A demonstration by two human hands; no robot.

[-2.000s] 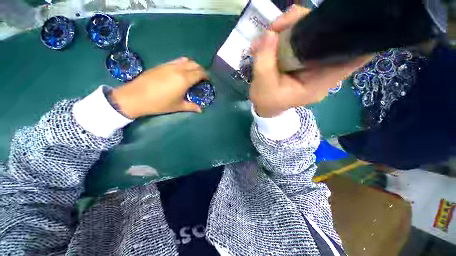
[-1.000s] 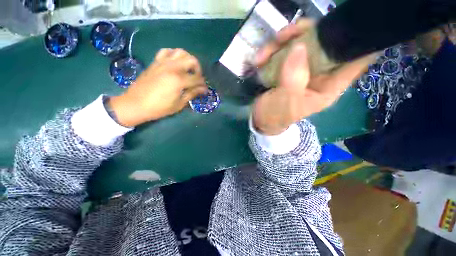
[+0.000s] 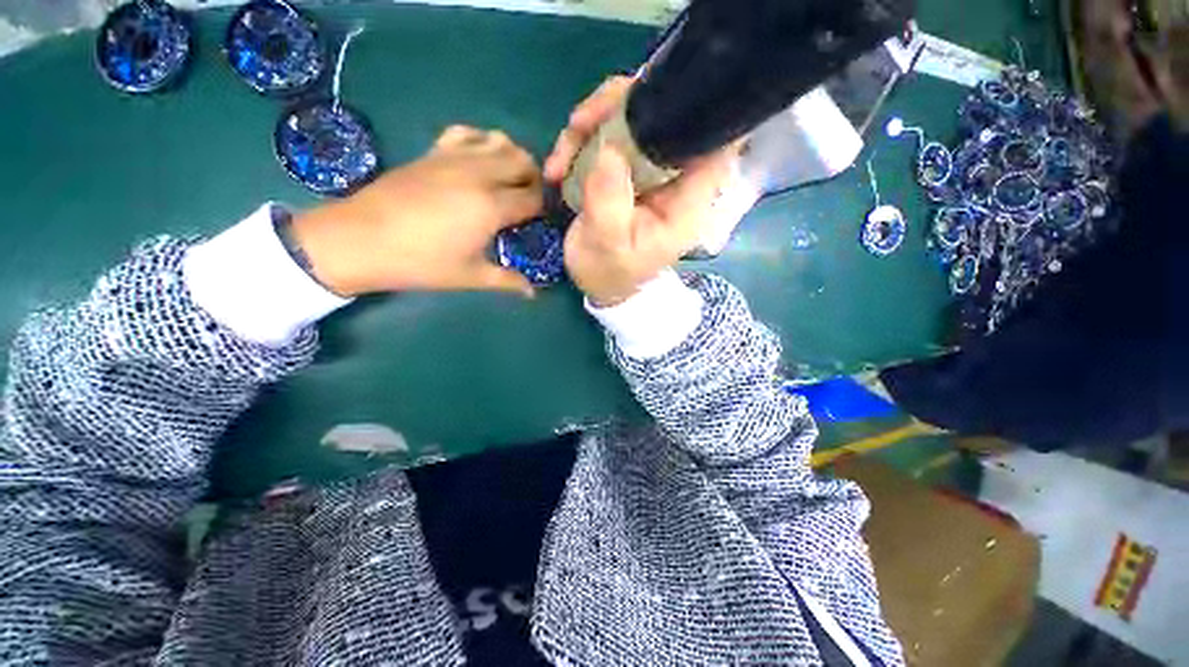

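Note:
A round unit (image 3: 532, 252) with a blue face lies on the green bench, partly covered by fingers. My left hand (image 3: 424, 219) grips its left side, thumb at the near edge. My right hand (image 3: 642, 209) is wrapped around the beige nose of the black electric screwdriver (image 3: 763, 65). The tool leans over the unit; its tip is hidden behind my fingers. The screw feeder (image 3: 798, 146), a white-grey box, stands behind my right hand, partly covered.
Three round units (image 3: 144, 47) lie at the upper left, one with a white lead wire. A tangled pile of wired ring parts (image 3: 1024, 196) lies at the right, beside a person's dark blue sleeve (image 3: 1043, 339). A single ring part (image 3: 883, 229) lies left of the pile. A cardboard carton (image 3: 945, 554) is below.
My right hand and the screwdriver have moved left from the feeder to the round unit. My left hand has stayed at the unit. More of the feeder and ring pile shows.

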